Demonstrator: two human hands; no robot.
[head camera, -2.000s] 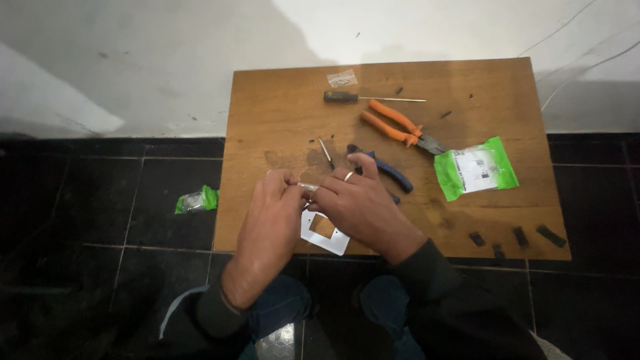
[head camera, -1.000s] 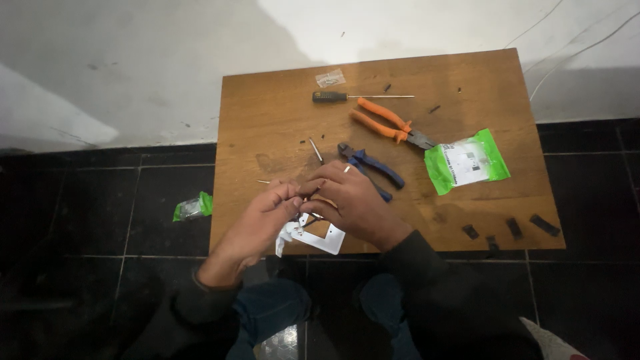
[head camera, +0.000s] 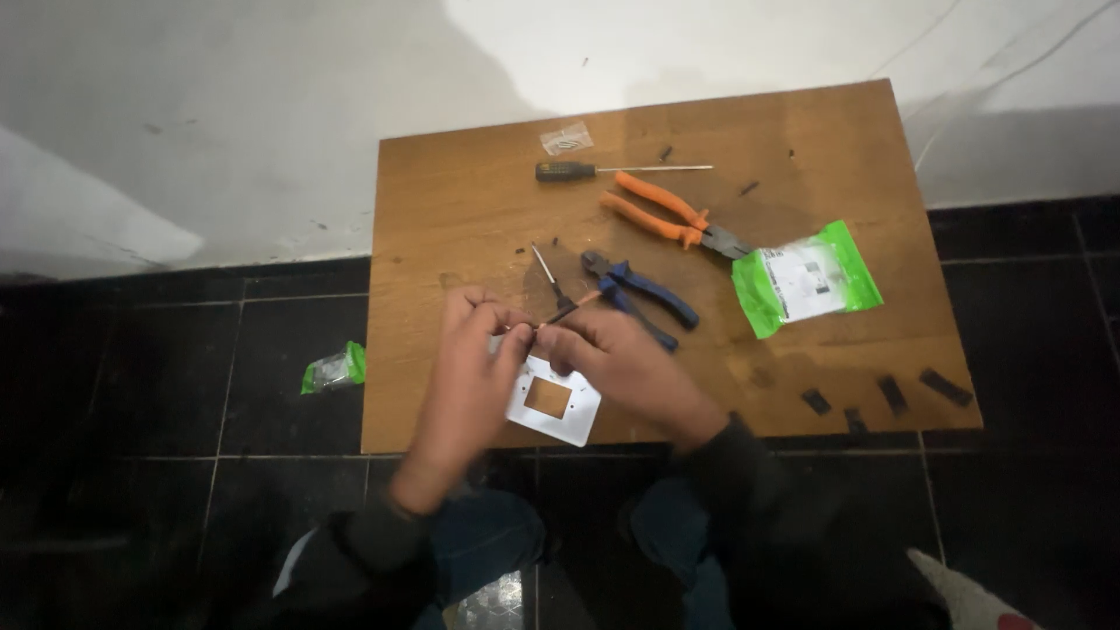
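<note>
My left hand (head camera: 477, 359) and my right hand (head camera: 617, 359) meet above a white wall plate frame (head camera: 573, 422) with a square opening. Between them is a short dark wire (head camera: 560, 315) with a bare copper-coloured end, pinched in my right fingers. The left fingertips close on its other end; what else they hold is blurred and partly hidden. Just beyond the hands lies a small screwdriver (head camera: 549, 273). Blue-handled diagonal cutters (head camera: 643, 293) rest beside my right hand, which partly covers that side of the table.
On the wooden table (head camera: 464, 192) lie a long screwdriver (head camera: 567, 171), orange-handled pliers (head camera: 661, 210), a small bag of screws (head camera: 567, 140), a green-and-white packet (head camera: 807, 280) and several black pieces (head camera: 891, 395). Another green packet (head camera: 334, 369) is on the tiled floor, left of the table.
The white piece that hung by my left hand one second ago no longer shows there. The dark wire with its copper-coloured end now shows between my hands.
</note>
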